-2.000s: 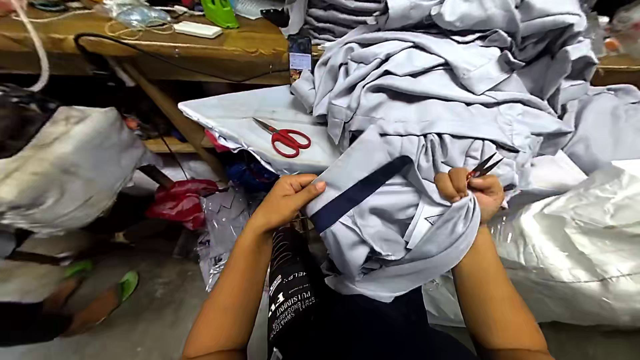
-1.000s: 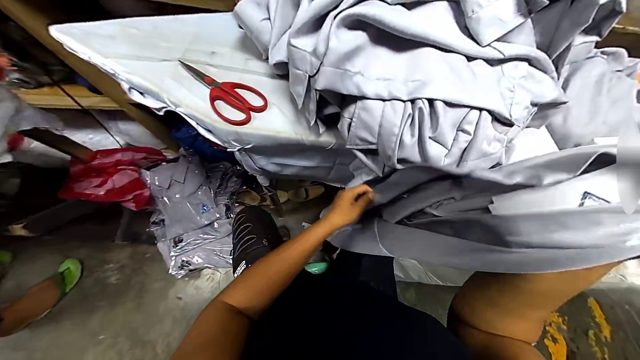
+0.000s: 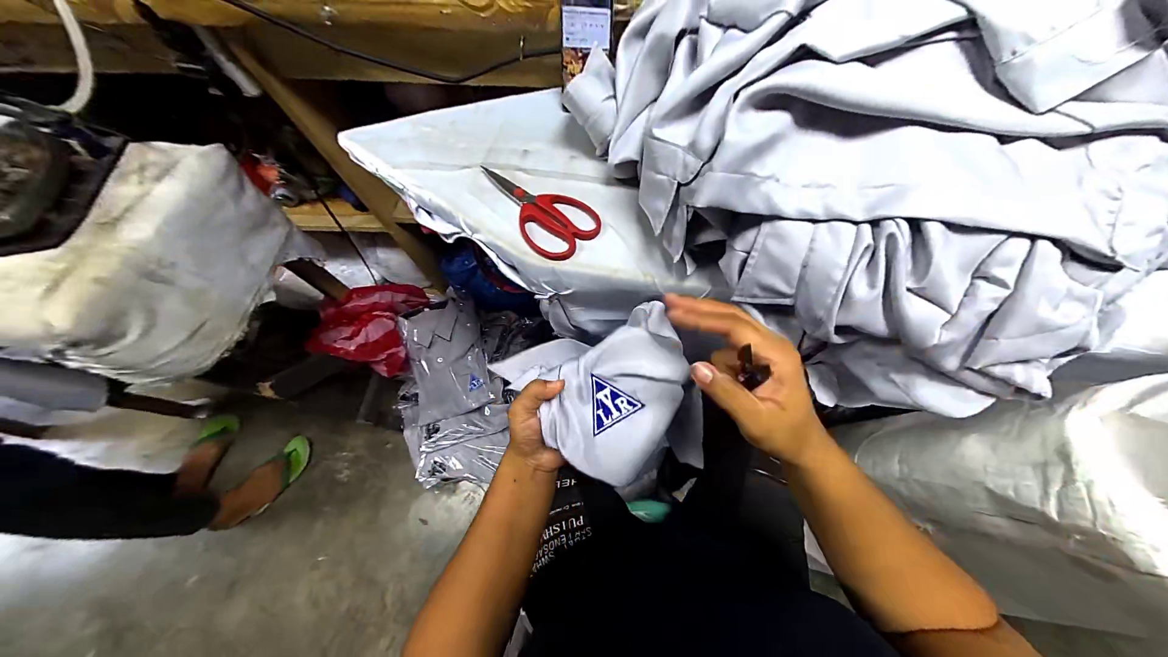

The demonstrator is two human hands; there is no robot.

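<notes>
My left hand (image 3: 534,424) grips a bunched light grey garment (image 3: 639,356) that bears a blue triangular embroidered badge (image 3: 613,404). To its right, my right hand (image 3: 753,374) has its index finger and thumb apart beside the cloth, with small dark thread snips (image 3: 752,367) lying in the palm under the curled fingers. Red-handled scissors (image 3: 547,219) rest on the white covered board beyond my hands, blades slightly apart and pointing up and left. A big heap of light grey garments (image 3: 876,173) covers the right part of that surface.
Below the board's edge (image 3: 411,182) lie plastic-wrapped folded shirts (image 3: 447,365) and a red plastic bag (image 3: 370,324). A large white plastic sack (image 3: 1022,484) stands at the right. At the left are a white cloth-covered bundle (image 3: 164,265) and another person's feet in green slippers (image 3: 294,461).
The garment, spread out wide to the right one second ago, is now bunched in front of me with its badge showing. The scissors have stayed on the board. The view has shifted.
</notes>
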